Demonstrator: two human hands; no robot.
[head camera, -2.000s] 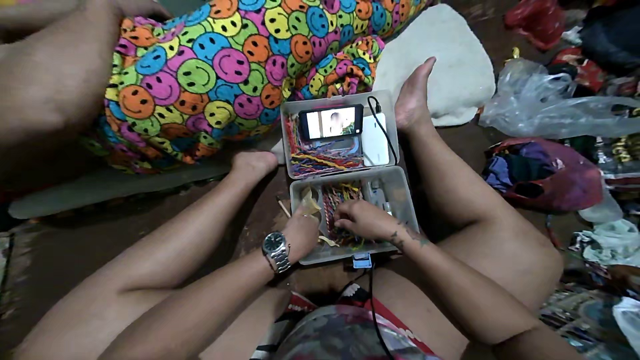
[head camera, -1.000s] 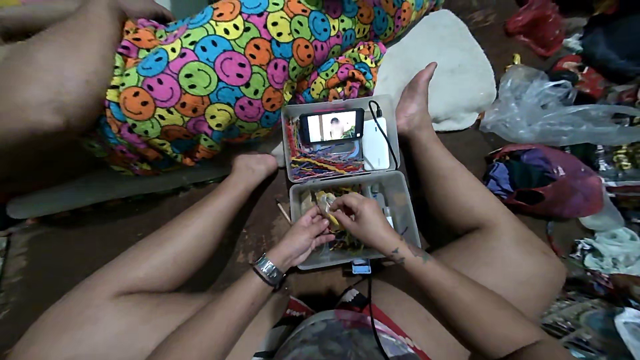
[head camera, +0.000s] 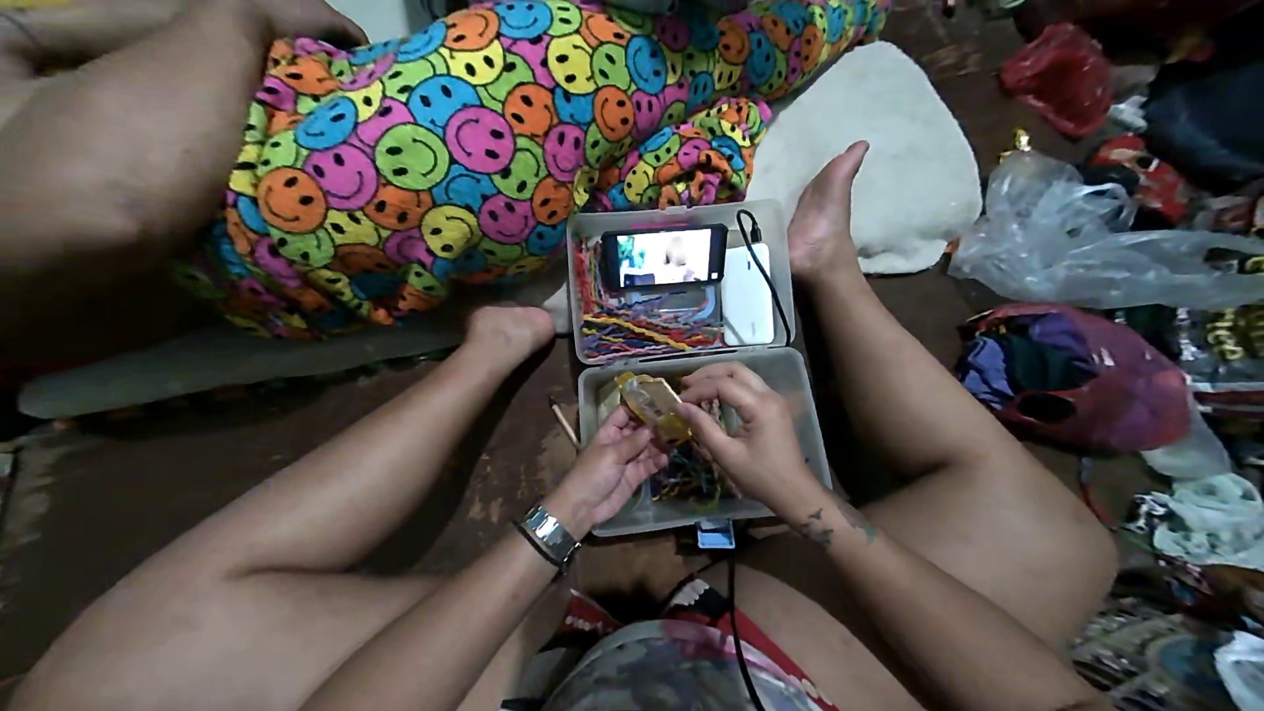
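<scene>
Both hands hold a small yellowish packet of clear plastic (head camera: 656, 407) above the lower half of an open plastic case (head camera: 816, 434). My left hand (head camera: 614, 468), with a metal watch on its wrist, grips the packet's lower left side. My right hand (head camera: 748, 432) pinches its right side between thumb and fingers. Under the hands, tangled dark and coloured threads (head camera: 691, 476) lie in the case, partly hidden. The case's upper half holds bundles of coloured cords (head camera: 647, 333), a phone (head camera: 665, 257) with a lit screen and a white device (head camera: 748, 296) beside a black cable.
My bare legs lie on either side of the case. Another person's leg (head camera: 118, 178) and a smiley-print cloth (head camera: 444, 148) are beyond, at the left. A white pad (head camera: 869, 148), clear plastic bags (head camera: 1057, 237) and a pink bag with dark cloth (head camera: 1116, 385) lie at the right.
My hands were down in the lower half of the case two seconds ago. They have since come together, and the yellowish packet is now held up between them.
</scene>
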